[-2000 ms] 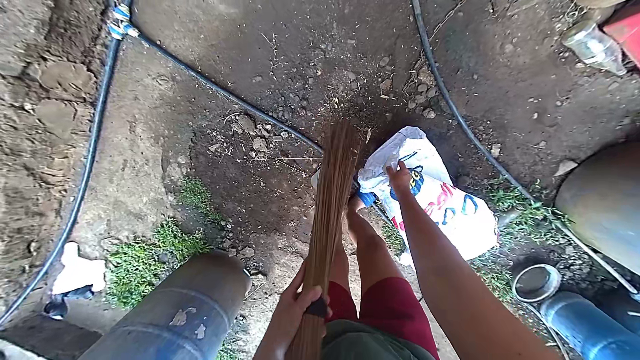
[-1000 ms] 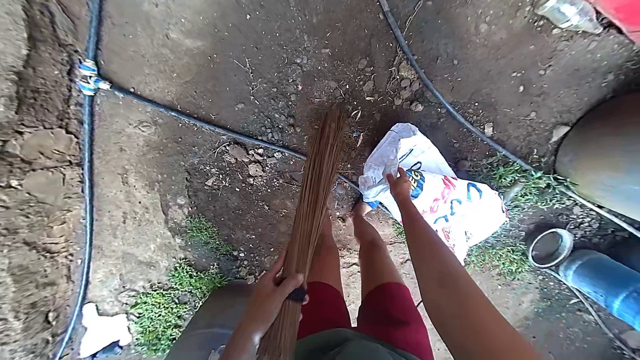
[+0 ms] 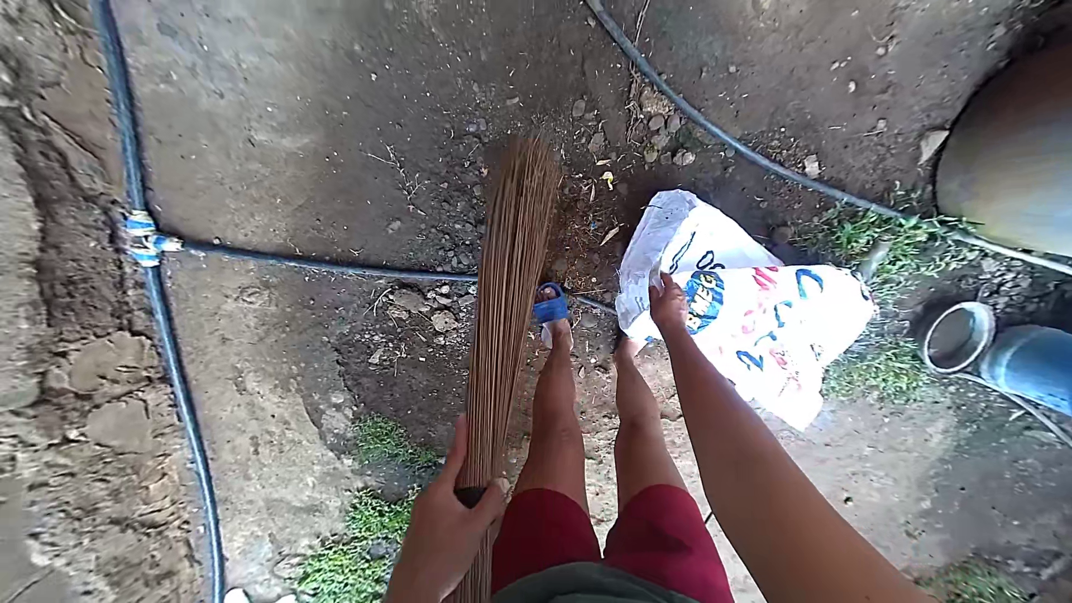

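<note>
My left hand (image 3: pixel 456 519) grips a stick broom (image 3: pixel 511 285) near its dark binding, the bristles pointing away from me over the dirt. Out to the right, my right hand (image 3: pixel 668 303) pinches the open edge of a white woven plastic sack (image 3: pixel 754 314) that bears red and blue lettering. The sack lies slanting on the ground beside my feet. Small dry leaves and litter (image 3: pixel 590 230) are scattered between the bristle ends and the sack's mouth.
A thin black hose (image 3: pixel 335 266) runs across the ground to a taped joint (image 3: pixel 146 239) on a thicker pipe at left. Another hose (image 3: pixel 712 126) curves past the upper right. A large rounded container (image 3: pixel 1013 159) and a blue container (image 3: pixel 1030 364) stand at right. Grass tufts (image 3: pixel 368 528) grow nearby.
The broom stands more upright in view, its bristle end shifted left relative to the sack. A foot in a blue slipper now shows beside the bristles. Both hands keep their holds.
</note>
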